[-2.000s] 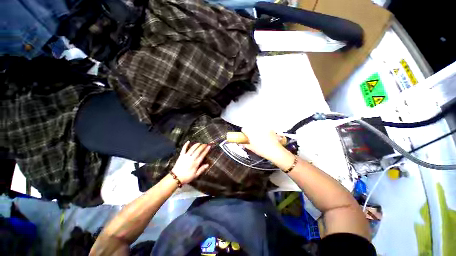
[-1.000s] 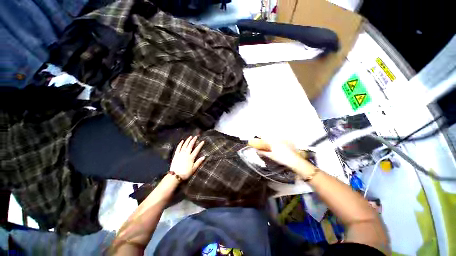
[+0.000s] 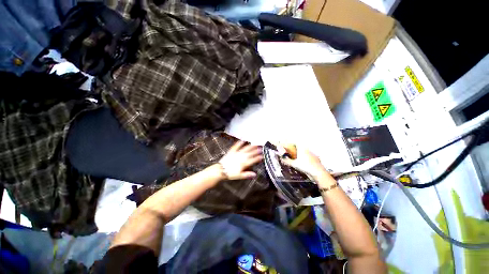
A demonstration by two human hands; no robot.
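Observation:
A dark plaid garment piece (image 3: 225,195) lies over the near part of the table in front of me. My left hand (image 3: 241,161) rests on it palm down, fingers spread and slightly blurred, close to the iron. My right hand (image 3: 300,159) is closed around the pale wood-coloured handle of the steam iron (image 3: 281,176). The iron is at the right edge of the piece, its plate partly visible and tilted. My fingers and the iron's body hide part of the handle.
A dark padded sleeve board (image 3: 110,147) lies left, with a second plaid pile (image 3: 32,144) beyond it. A large plaid pile (image 3: 177,69) is ahead. The iron rest (image 3: 370,144), steam hose (image 3: 418,214) and cable are right. A thin padded arm (image 3: 316,33) and cardboard (image 3: 343,69) are far right.
My left hand has moved right across the plaid piece, closer to the iron. The iron has turned and tilted in my right hand, showing more of its side or plate. The hose has shifted.

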